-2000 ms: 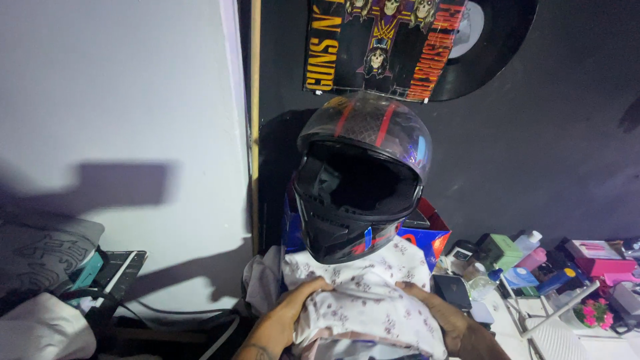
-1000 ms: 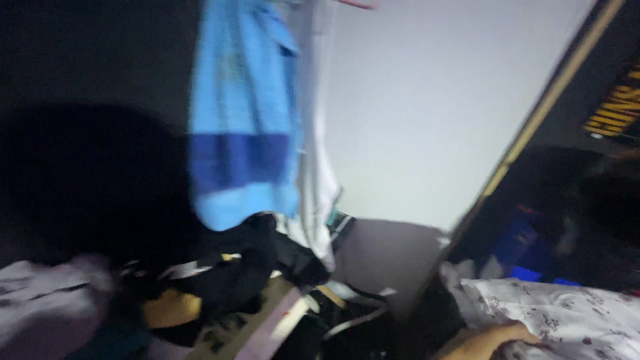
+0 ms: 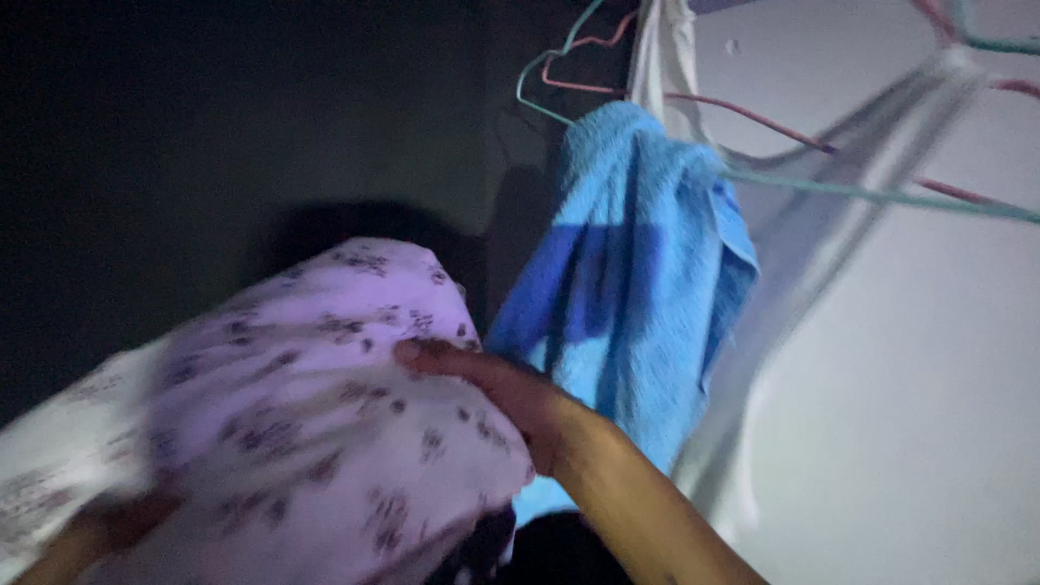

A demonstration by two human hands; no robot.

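A white cloth with a small dark floral print (image 3: 325, 406) fills the lower left of the head view, bunched and blurred. My right hand (image 3: 496, 390) grips its right side, thumb on top and the other fingers hidden beneath the fabric. At the lower left, my left hand (image 3: 122, 520) is on the same cloth, dim and blurred, its fingers partly lost in the folds. Just behind my right hand hangs a light blue towel (image 3: 650, 284) with a darker blue patch of shadow on it.
Teal (image 3: 877, 195) and red (image 3: 756, 118) wire hangers cross the upper right. White fabric (image 3: 670, 49) hangs above and behind the towel. A dark wall (image 3: 244, 122) stands at the left, a pale wall (image 3: 910, 390) at the right. Dark items lie below the towel.
The view has swung left, away from the helmet and the cluttered white surface, to the hanging towel. The floral cloth, earlier below the helmet between both hands, is now raised near the towel.
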